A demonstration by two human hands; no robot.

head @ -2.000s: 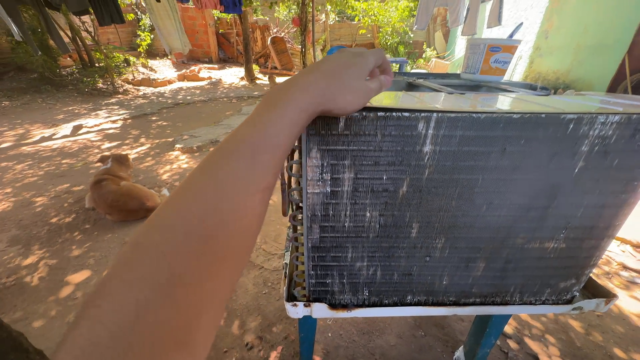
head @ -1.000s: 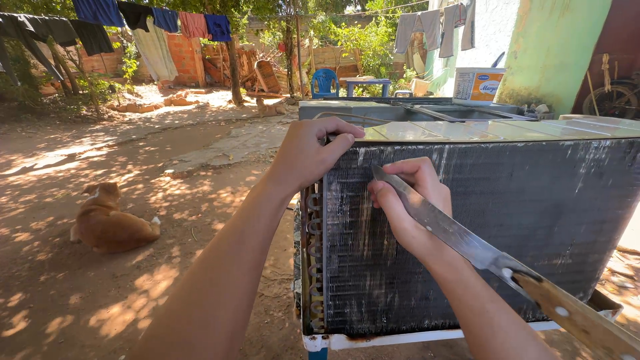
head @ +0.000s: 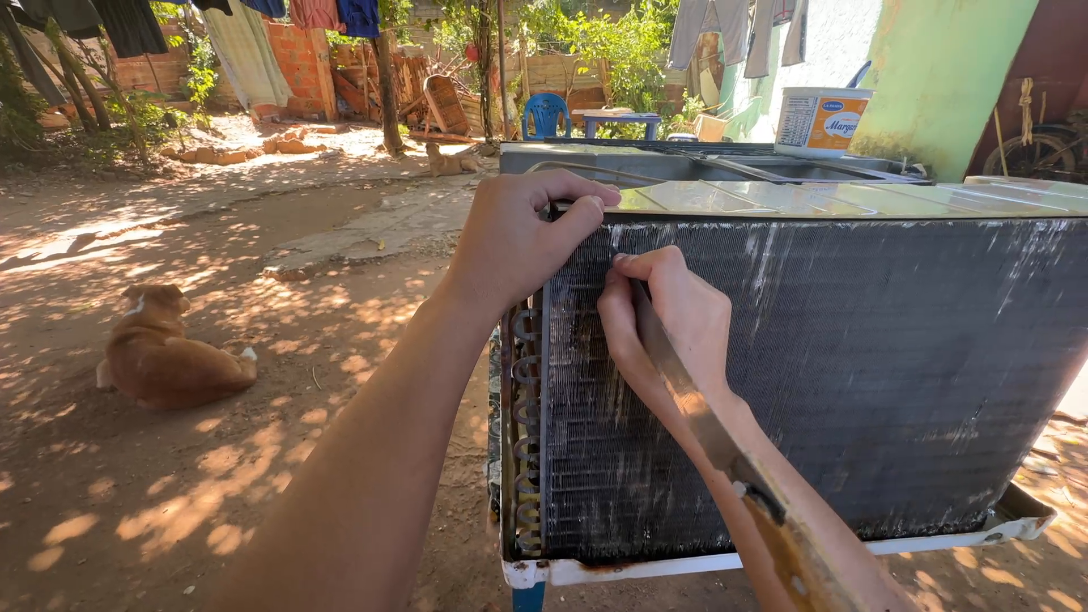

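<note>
My left hand [head: 544, 229] grips the top left corner of a finned condenser coil [head: 833, 365], thumb and fingers over its upper edge. Just below it, my right hand [head: 671, 323] pinches a knife [head: 680, 382] near the tip of its metal blade. The tip meets the dark fins near the top left. The knife's worn wooden handle [head: 790, 544] runs down over my right forearm. Bent copper-like tubes [head: 527, 425] line the coil's left side. Pale scratches mark the fins. The unit sits in a white metal base pan [head: 646, 568] with rusty spots.
A blue leg [head: 528, 597] supports the pan. Behind the coil are a grey sink-like basin [head: 595, 157] and a margarine tub [head: 823, 121]. A brown dog [head: 174, 348] lies on the dirt at left. Farther back are a blue plastic chair [head: 545, 116] and hanging clothes [head: 246, 55].
Two seconds ago only my left arm showed, its hand at the coil's top corner. My right hand then came into view with the knife. Its tip has since moved lower against the fins.
</note>
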